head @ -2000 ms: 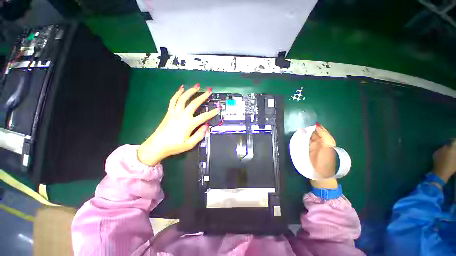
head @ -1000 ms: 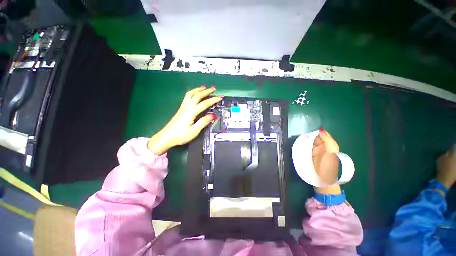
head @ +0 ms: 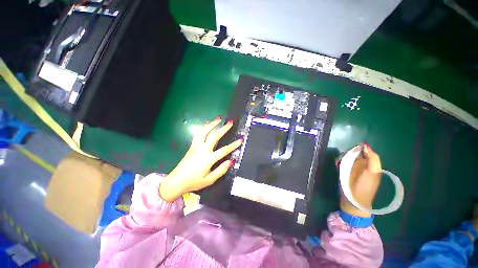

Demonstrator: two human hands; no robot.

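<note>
An open tablet housing (head: 272,152) lies on a black foam tray (head: 215,201) in front of me, slightly turned. Its mainboard (head: 283,103) with a green patch is at the top end, and a grey flat flex cable (head: 288,144) runs down over the dark battery. A whitish bar (head: 264,193) crosses the lower end. My left hand (head: 202,159) rests with spread fingers on the tablet's left edge, holding nothing visible. My right hand (head: 364,175), right of the tablet, holds a white release liner (head: 394,196) looped round it. Any piece at its fingertips is too small to tell.
A tall black foam stack (head: 139,68) with another open tablet (head: 71,47) stands at left. A white board (head: 304,26) stands behind the bench's white edge strip. A silvery-white cluster (head: 352,103) lies on the green mat. A cardboard box (head: 78,191) is lower left; a blue sleeve (head: 451,250) is lower right.
The view has turned and shifted, showing more of the floor at left. My left hand has moved from the tablet's top left corner down its left edge. My right hand still holds the liner.
</note>
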